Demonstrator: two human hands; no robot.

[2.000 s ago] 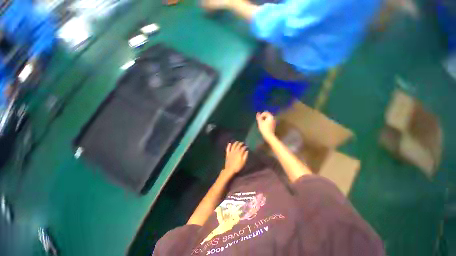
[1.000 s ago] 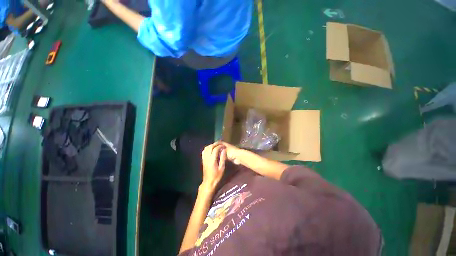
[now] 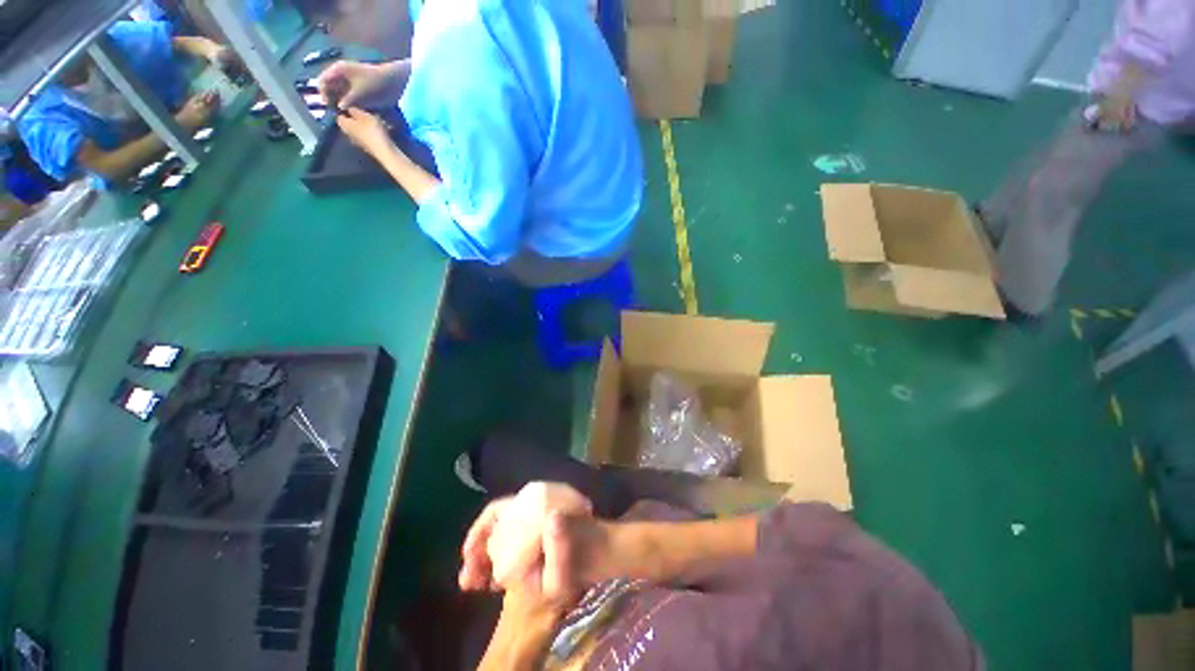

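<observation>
My left hand [image 3: 495, 548] and my right hand [image 3: 569, 530] are clasped together in front of my chest, fingers curled around each other. No object shows in them; the space between the palms is hidden. The black tray [image 3: 197, 590] lies on the bench to the left, out of my hands' reach as they are held. Its far compartment holds a loose pile of black parts [image 3: 216, 426]. Slim pale tweezers [image 3: 315, 437] lie beside the pile. A dark glossy strip [image 3: 282, 570] lies along the tray's right side.
Two part-built phones [image 3: 156, 355] lie beyond the tray, with an orange-red tool [image 3: 202, 248] farther off. Clear blister trays [image 3: 66, 282] lie at left. An open carton [image 3: 806, 439] holds a plastic bag; another carton [image 3: 937, 249] stands beyond. A blue-smocked worker [image 3: 524, 131] sits ahead.
My hands have gone from apart, to touching, to clasped together, and now sit lower in the picture. The view has tilted up, showing more of the line ahead.
</observation>
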